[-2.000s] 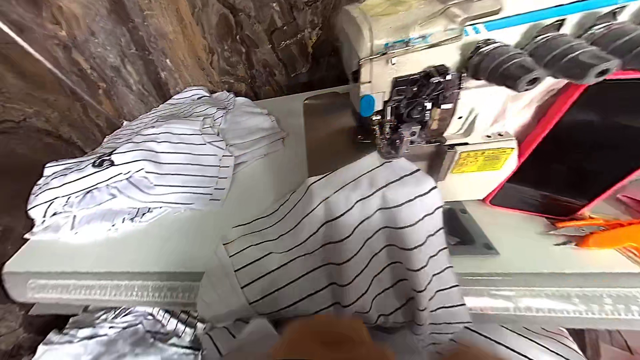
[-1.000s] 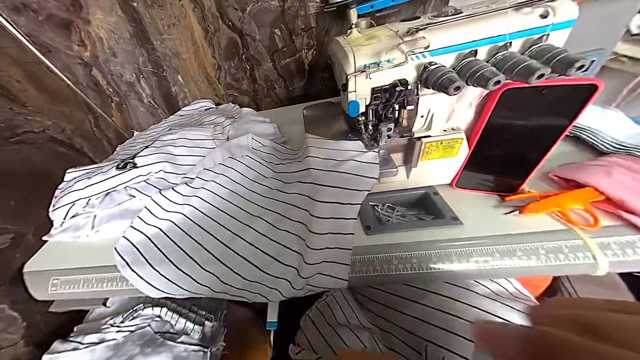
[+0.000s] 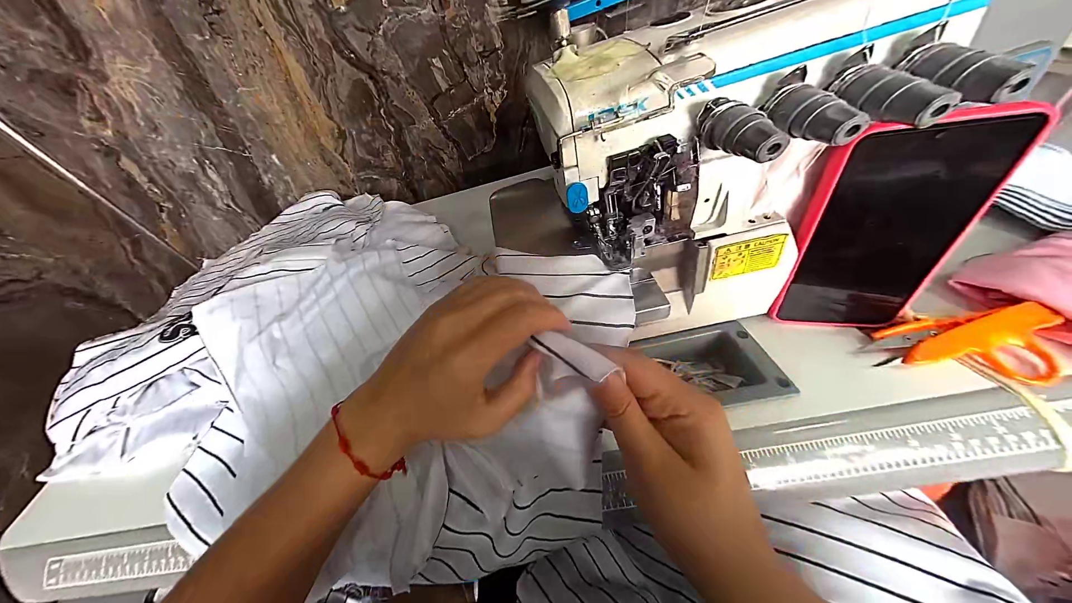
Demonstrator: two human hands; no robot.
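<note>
My left hand (image 3: 469, 360), with a red cord bracelet at the wrist, pinches a white fabric edge with dark stripes. Close to its right, my right hand (image 3: 662, 402) grips the folded end of that edge between thumb and fingers. The striped white fabric (image 3: 519, 494) hangs below both hands and over the table's front edge. Part of it lies beside the needle area of a white overlock sewing machine (image 3: 620, 109). Another pile of striped fabric (image 3: 293, 234) lies at the left, partly covered by the held piece.
A sunken tray (image 3: 754, 368) with small bits sits right of my hands. A phone in a pink case (image 3: 913, 218) leans on the machine. Orange-handled scissors (image 3: 980, 339) and pink cloth (image 3: 1022, 272) lie farther right. Measuring scales (image 3: 904, 448) run along the table edge.
Both hands have come up over the table and taken hold of the fabric's edge. The fabric, spread flat a second ago, is now gathered and partly folded over.
</note>
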